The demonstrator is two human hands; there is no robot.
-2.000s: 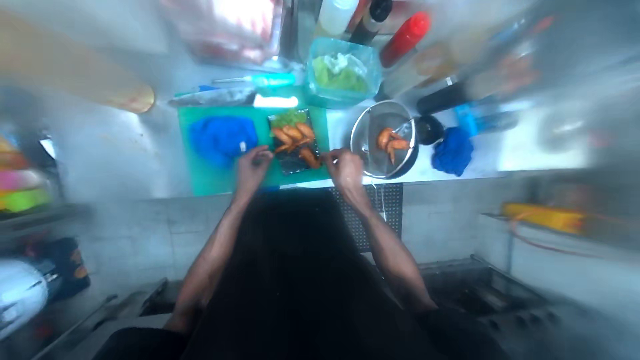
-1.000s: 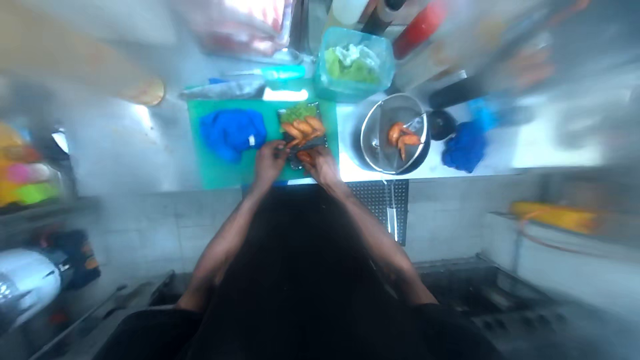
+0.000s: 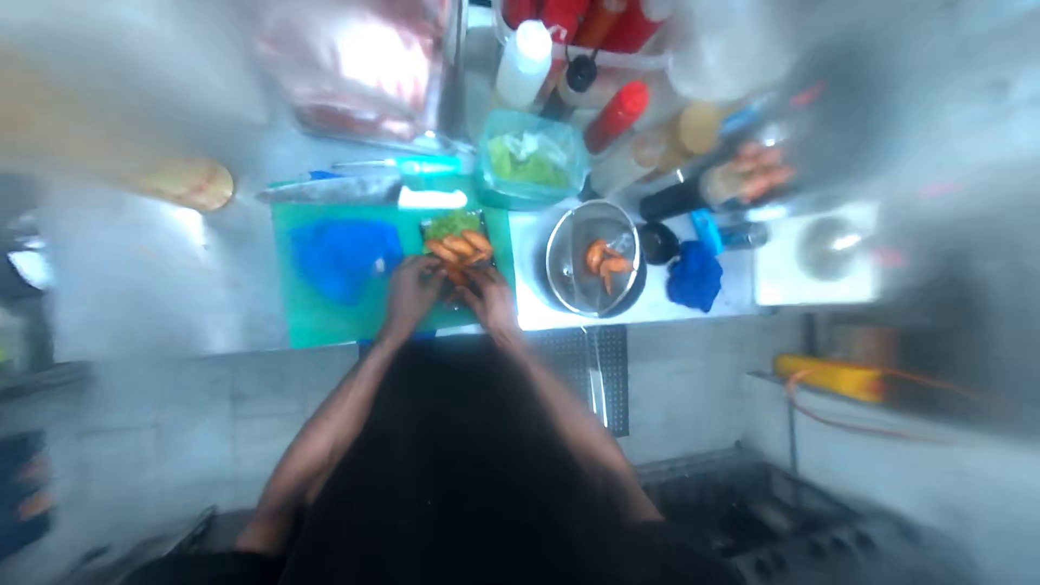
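A small dark tray (image 3: pixel 426 231) stands on the green cutting board (image 3: pixel 313 325), with chopped green leaves (image 3: pixel 452 225) at its far end and several browned chicken wings (image 3: pixel 461 247) below them. My left hand (image 3: pixel 416 289) is at the tray's near left side, fingers curled at a wing piece. From the right, my right hand (image 3: pixel 490 297) reaches over the near part of the tray, its fingertips on the wings. Whether either hand grips a piece is too blurred to tell. A crumpled blue cloth (image 3: pixel 348 256) lies left of my left hand. More wings (image 3: pixel 607 262) sit in a round metal bowl (image 3: pixel 551 272).
A knife (image 3: pixel 349 192) with a white handle lies along the board's far edge, beside a teal-handled tool (image 3: pixel 426 165). Behind are a teal container of greens (image 3: pixel 532 183) and squeeze bottles (image 3: pixel 524 65). Right of the bowl lie a black cup (image 3: pixel 658 244) and another blue cloth (image 3: pixel 695 276).
Two seconds ago my hands were apart at the tray's two sides; they have come together over its near part. The view has shifted somewhat.
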